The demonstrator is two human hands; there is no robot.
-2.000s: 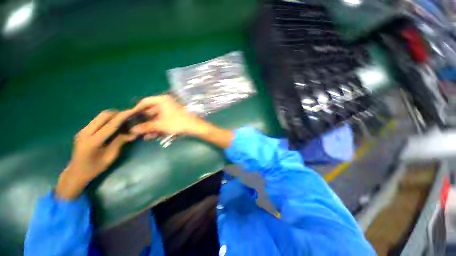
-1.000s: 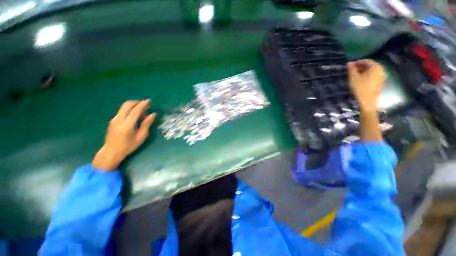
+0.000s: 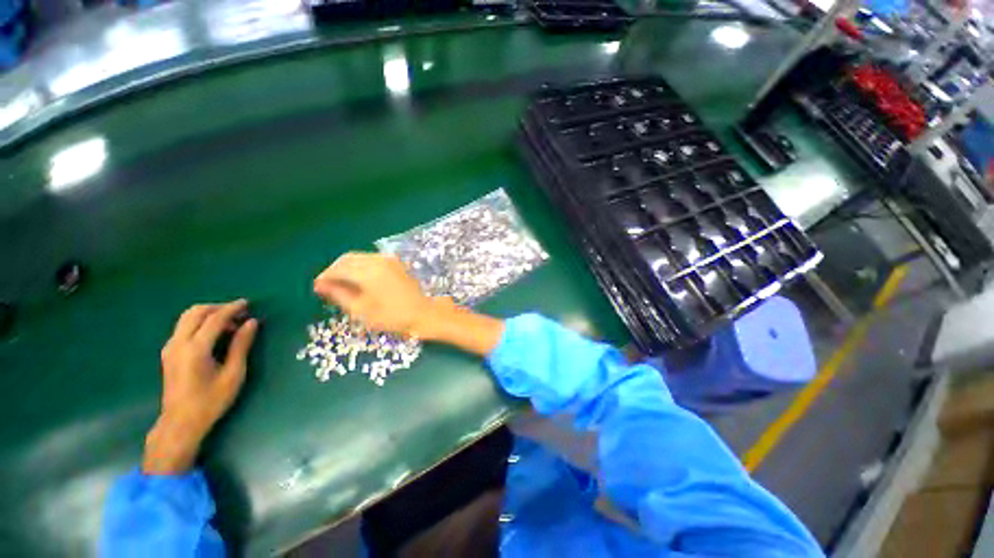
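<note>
Small silvery metal pieces lie in a loose pile on the green bench. A clear plastic bag full of similar pieces lies behind and right of the pile. My right hand is over the back of the pile, palm down, fingers bent; whether it holds anything is hidden. My left hand is left of the pile, fingers curled and thumb towards them. A dark patch shows at its fingers, but I cannot tell if it is a part or shadow. A small black housing sits on the bench farther left.
Stacked black trays with moulded pockets stand at the bench's right. A blue bin or stool is below them. Another dark part is cut off at the left edge. More black trays lie across the bench.
My right hand has come back left from over the trays to the pile of metal pieces. My left hand stays left of the pile. The view has shifted and is sharper.
</note>
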